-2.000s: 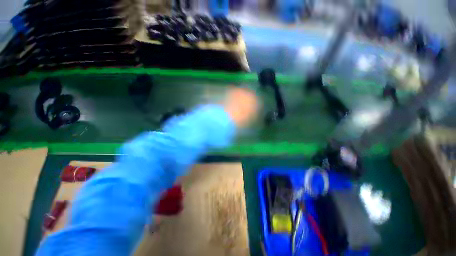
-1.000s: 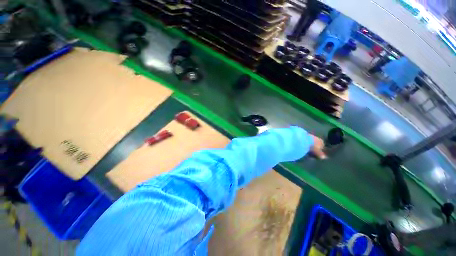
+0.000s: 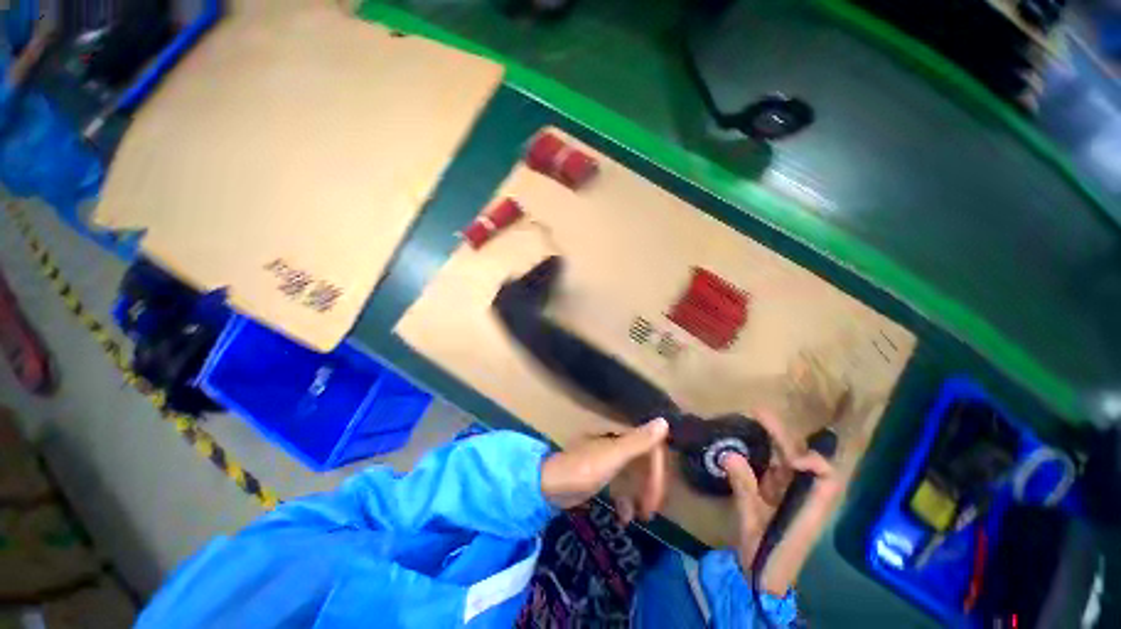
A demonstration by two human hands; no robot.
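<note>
The black headphone [image 3: 584, 369] lies on the cardboard work mat [image 3: 461, 313], its headband slanting from upper left to an open ear cup [image 3: 725, 457] near the front edge. My left hand [image 3: 621, 473] is beside this cup, fingertips touching the band's end, fingers apart, not closed around it. My right hand [image 3: 787, 498] holds the black handle of the soldering iron [image 3: 793, 516] while its thumb rests on the cup's pale centre. The iron's tip cannot be made out. A pile of red lead wires [image 3: 709, 307] lies above the headphone.
Two red wire bundles [image 3: 562, 160] lie at the mat's upper left. The blue tray [image 3: 888, 541] at right holds a yellow sponge and tools. Another headphone cup [image 3: 778, 117] is on the green-edged conveyor [image 3: 590, 105]. A cardboard sheet [image 3: 295, 172] and blue bin [image 3: 307, 399] are at left.
My left arm has drawn back from over the conveyor to the mat. A headphone now lies on the mat, and my right hand has come into view with the iron. The view has shifted downward.
</note>
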